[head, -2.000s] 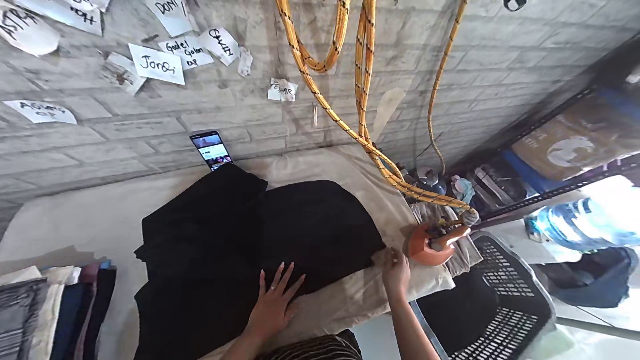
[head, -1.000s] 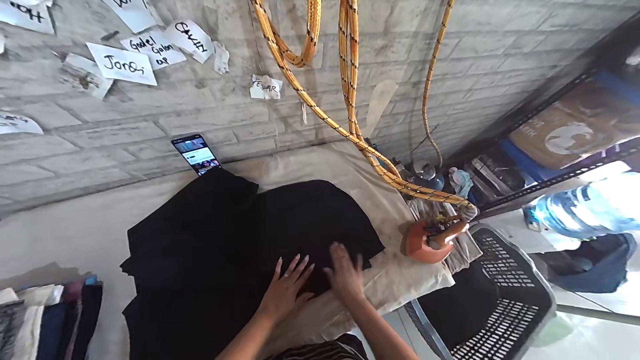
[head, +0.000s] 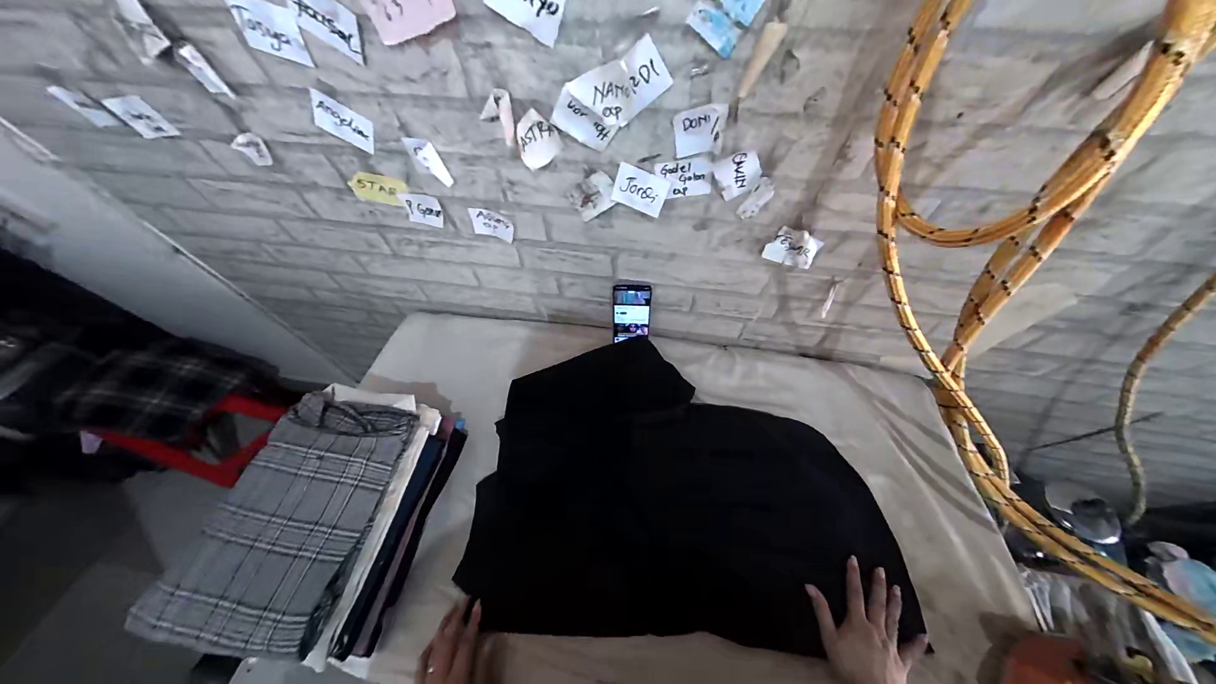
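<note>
A black cloth garment (head: 665, 513) lies spread over the padded, beige-covered table (head: 532, 655). My left hand (head: 451, 646) is at the garment's lower left corner, partly cut off by the bottom of the view; whether it pinches the edge is unclear. My right hand (head: 864, 622) rests palm down with spread fingers on the lower right part of the black cloth. Left of the garment is a stack of folded clothes, a grey plaid one (head: 294, 522) on top. A phone (head: 632, 312) leans on the wall behind the garment.
An orange cord (head: 950, 380) hangs in loops at the right, above an orange iron-like object (head: 1045, 657), partly cut off. Paper notes with writing (head: 641, 190) are stuck to the brick-patterned wall. A red plastic container (head: 228, 465) with dark clothes stands at the far left.
My left hand has moved left to the garment's lower left corner. My right hand has moved to its lower right part. The view has swung left.
</note>
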